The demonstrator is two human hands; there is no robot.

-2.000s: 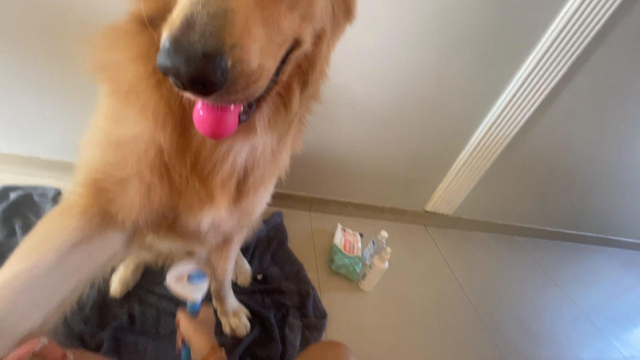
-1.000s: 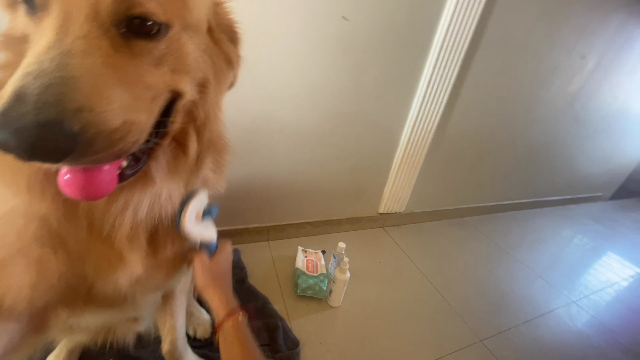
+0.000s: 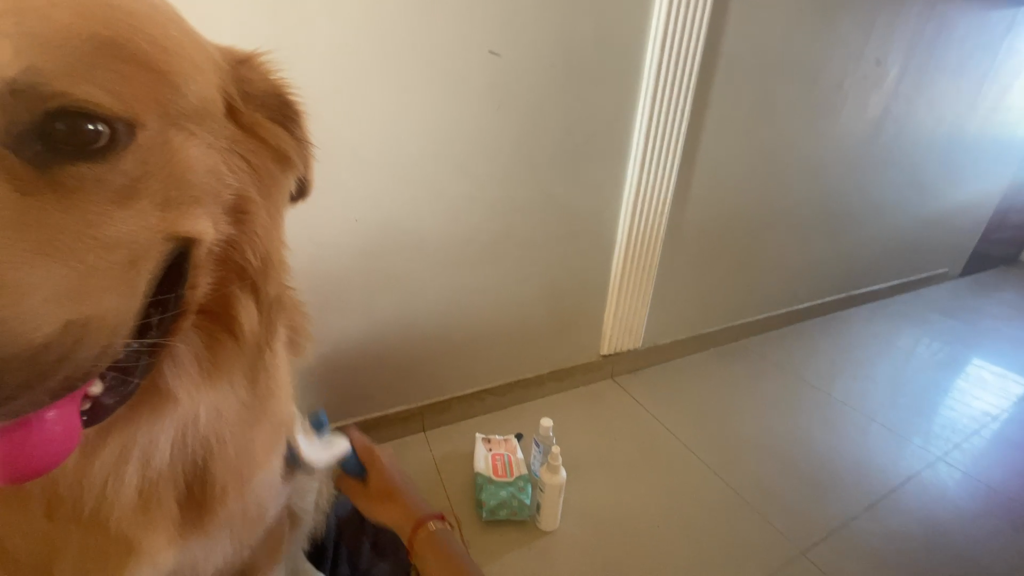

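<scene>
A golden-haired dog (image 3: 232, 384) fills the left side of the head view, its mouth open around a pink ball or tongue (image 3: 40, 448); which of the two cannot be told. My right hand (image 3: 380, 484), with a red string bracelet at the wrist, is closed on a blue and white pet grooming brush (image 3: 324, 448). The brush lies against the fur on the side of the dog's chest. My left hand does not show in the head view.
A pack of wipes (image 3: 502, 480), a clear bottle (image 3: 542, 444) and a white spray bottle (image 3: 550, 492) stand on the tiled floor (image 3: 672, 480). Dark cloth (image 3: 360, 544) lies under the dog. Behind is a wall (image 3: 480, 200) with a fluted white strip (image 3: 656, 176).
My right hand has brought the brush up from low in front of the dog to the side of its chest. The view has swung right and the dog's head is nearer. The left arm has left the view.
</scene>
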